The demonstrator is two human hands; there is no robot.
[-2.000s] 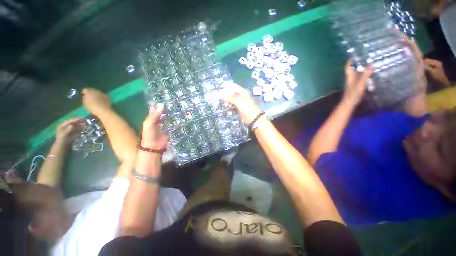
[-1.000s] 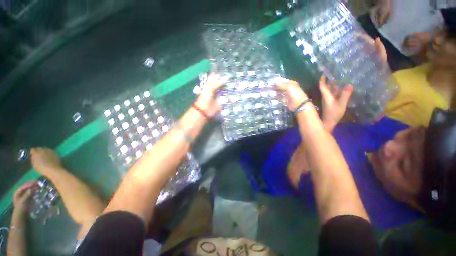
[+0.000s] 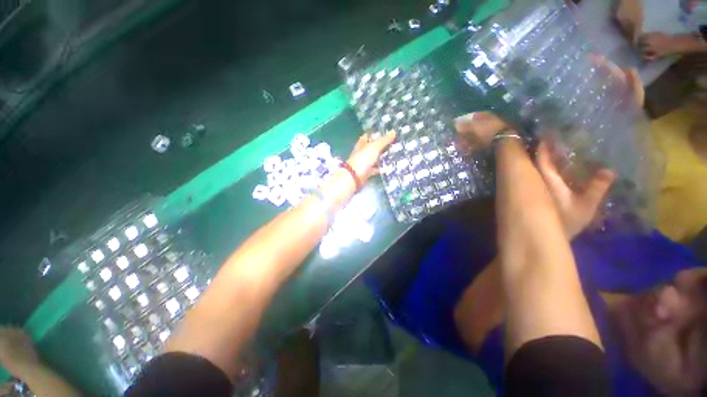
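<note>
A clear blister tray (image 3: pixel 422 155) with rows of pale squares lies across the green bench edge, right of centre. My left hand (image 3: pixel 376 153) holds its left edge, fingers over the rim. My right hand (image 3: pixel 481 130) is just beyond its right side, blurred; its grip is unclear. A bright pile of white square casings (image 3: pixel 288 180) lies left of this tray, partly hidden by my left forearm. A second blister tray (image 3: pixel 159 267) with white squares in many pockets lies at lower left, its lower part hidden by my left arm.
Stray small parts (image 3: pixel 297 90) lie on the dark belt (image 3: pixel 194 70) past the green strip (image 3: pixel 252 153). At right a neighbour in blue is beside clear trays (image 3: pixel 581 101), with a hand (image 3: pixel 574 190) near my right forearm. Another neighbour's arm (image 3: pixel 27 364) is at lower left.
The view has shifted, uncovering the casing pile. The held tray appears lower, across the bench edge. My right hand has come off its right side; my left remains at its left edge.
</note>
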